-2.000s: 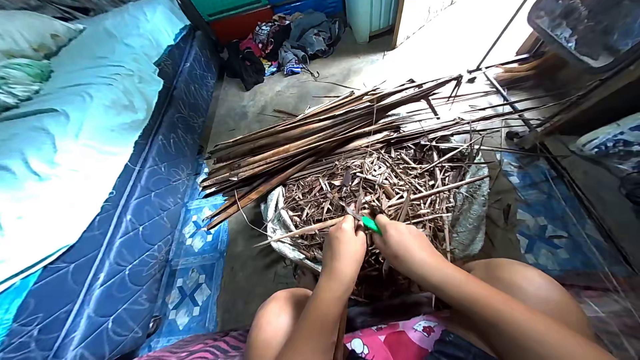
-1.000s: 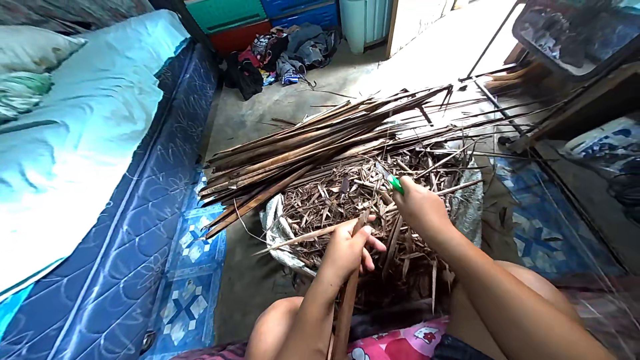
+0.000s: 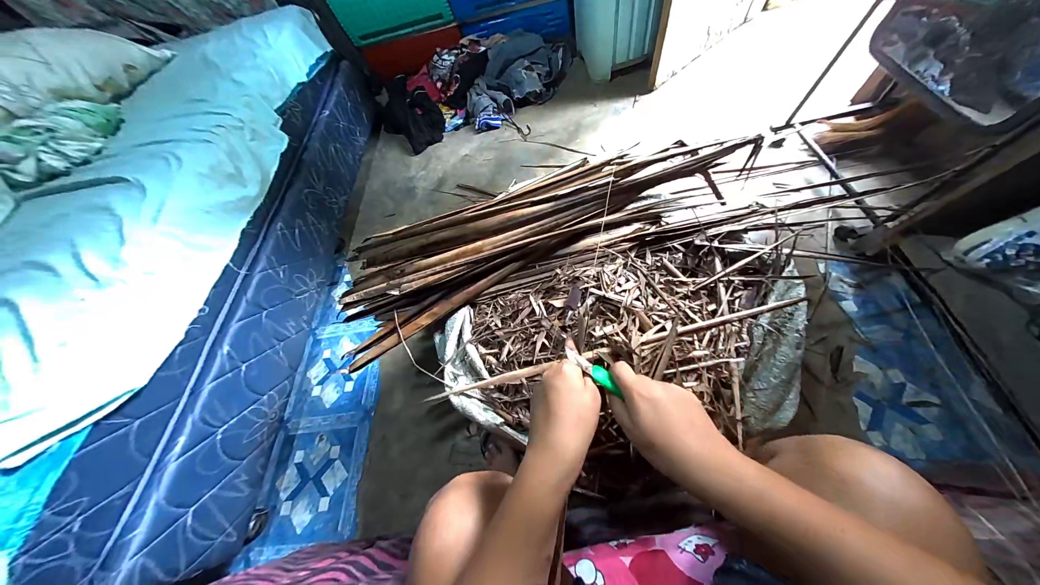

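My right hand (image 3: 662, 410) is closed on the green handle of a knife (image 3: 603, 379), whose blade points up and left across to my left hand. My left hand (image 3: 566, 402) grips a dry brown leaf strip (image 3: 580, 329); its tip stands above the fist and its lower part runs down toward my lap. Both hands are close together over an open woven sack (image 3: 776, 357) filled with short cut pieces of dry leaf (image 3: 520, 329). Behind and partly over the sack lies a stack of long dry leaf strips (image 3: 487, 236).
A blue mattress (image 3: 244, 325) with a pale sheet stands on the left. Clothes (image 3: 496, 73) lie heaped on the floor near coloured drawers (image 3: 390, 20). A dark rod (image 3: 837, 175) and a container (image 3: 959, 57) are at the right. My knees flank the sack's near side.
One second ago my hands were apart, the left fingers partly spread and the knife farther up and right. Now the knife is back against the strip at my left hand, whose fingers are closed.
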